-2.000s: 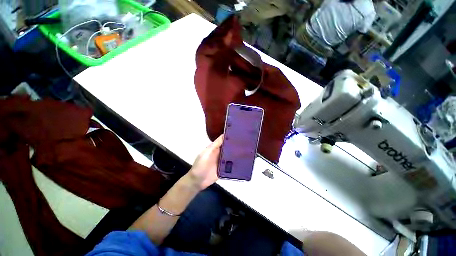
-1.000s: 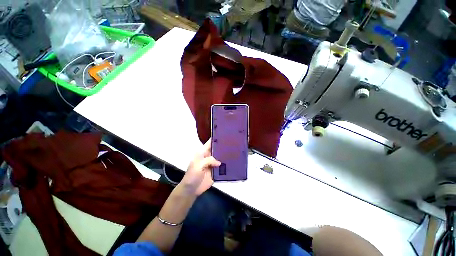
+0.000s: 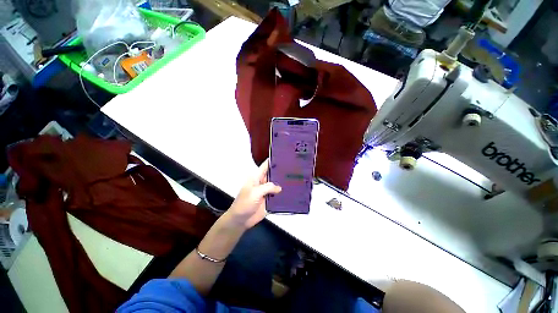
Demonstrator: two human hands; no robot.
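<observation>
My left hand [image 3: 249, 200] holds a smartphone [image 3: 293, 168] upright over the front edge of the table, its purple-looking screen facing me. The thumb lies on the screen's lower left part. Behind the phone a dark red garment piece [image 3: 342, 113] lies on the white tabletop, with a neck-like opening and a pale grey band piece [image 3: 298, 55] along it. Its right edge reaches the needle area of the sewing machine [image 3: 471, 131]. My right hand is not in view; only a bare part of my right arm shows at the bottom edge.
A second dark red garment [image 3: 104, 195] lies on a pale surface at left. A green basket [image 3: 122, 87] with plastic bags, a white cable and an orange item stands at the table's back left. A small metal part [image 3: 334, 203] lies on the table. A person's clothing shows at the top.
The camera view has shifted slightly. The phone's screen now shows different content, with small marks and a greenish patch. The thumb lies further onto the screen. The garment piece has not visibly moved on the table.
</observation>
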